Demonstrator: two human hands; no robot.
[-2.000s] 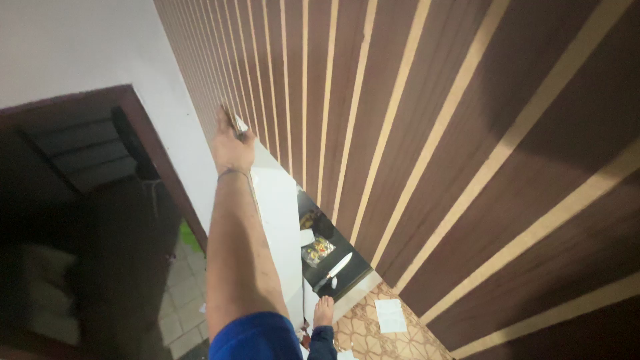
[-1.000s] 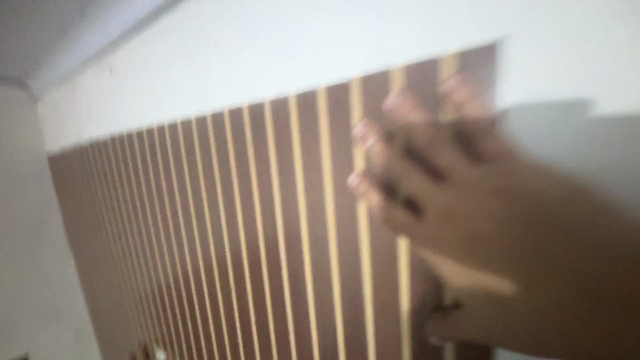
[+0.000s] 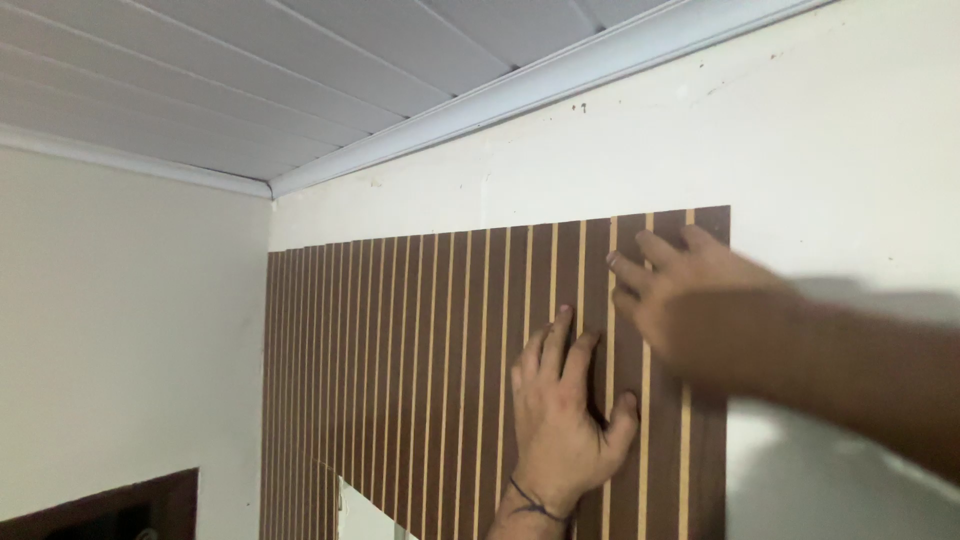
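Dark brown slatted wall panelling with light stripes (image 3: 450,337) covers part of the wall. My left hand (image 3: 562,405), with a thin dark cord bracelet on its wrist, lies against the panelling with its fingers spread and holds nothing. Up and to the right of it, my right hand (image 3: 682,307) rests its fingertips near the panelling's upper right corner, also with nothing in it. This hand and its forearm are slightly blurred. Its arm hides part of the panelling's right edge.
White wall (image 3: 825,150) shows above and right of the panelling. Overhead is a grey plank ceiling (image 3: 225,75) with pale cornice moulding (image 3: 480,112). A dark door frame (image 3: 150,487) stands at the lower left. A white area (image 3: 367,517) shows through a cutout low in the panelling.
The view has swung up from the floor to the panelling's top. The left hand, which held a small object two seconds ago, now lies bare on the panelling beside the right hand.
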